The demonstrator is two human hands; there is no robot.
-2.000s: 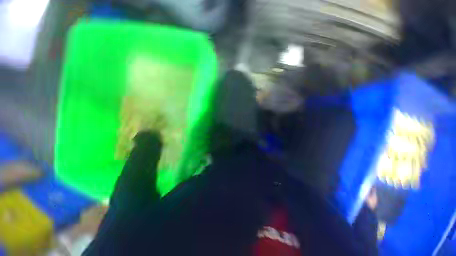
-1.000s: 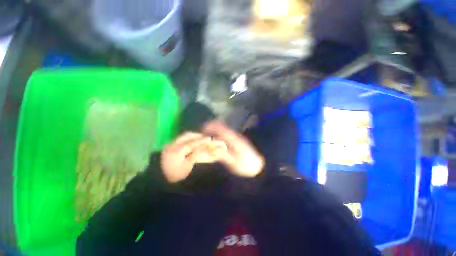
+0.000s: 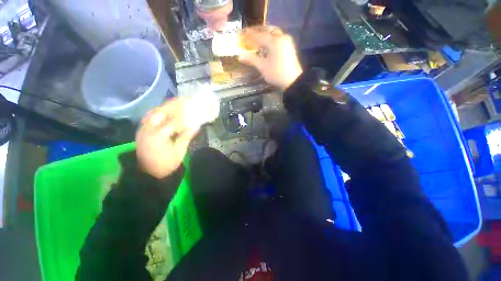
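Observation:
My left hand (image 3: 163,134) is raised over the near side of the pale bucket, its fingertips closed on a white, glare-washed piece (image 3: 203,108); whether it is a part or cloth I cannot tell. My right hand (image 3: 277,57) is at the machine front, its fingers pinching a bright moulded part (image 3: 226,44). The part is just above the yellow-tan fixture (image 3: 225,70); contact cannot be told. A reddish printing pad (image 3: 215,16) hangs right above it.
A green bin (image 3: 71,186) with loose cream parts (image 3: 158,255) is at lower left. A blue bin (image 3: 434,121) with parts in rows (image 3: 387,118) is at right, partly behind my right sleeve. The pale bucket (image 3: 123,77) stands left of the machine.
My hands were together over my lap and are now apart. The right has moved forward to the machine, the left slightly left and up. The view has shifted towards the machine.

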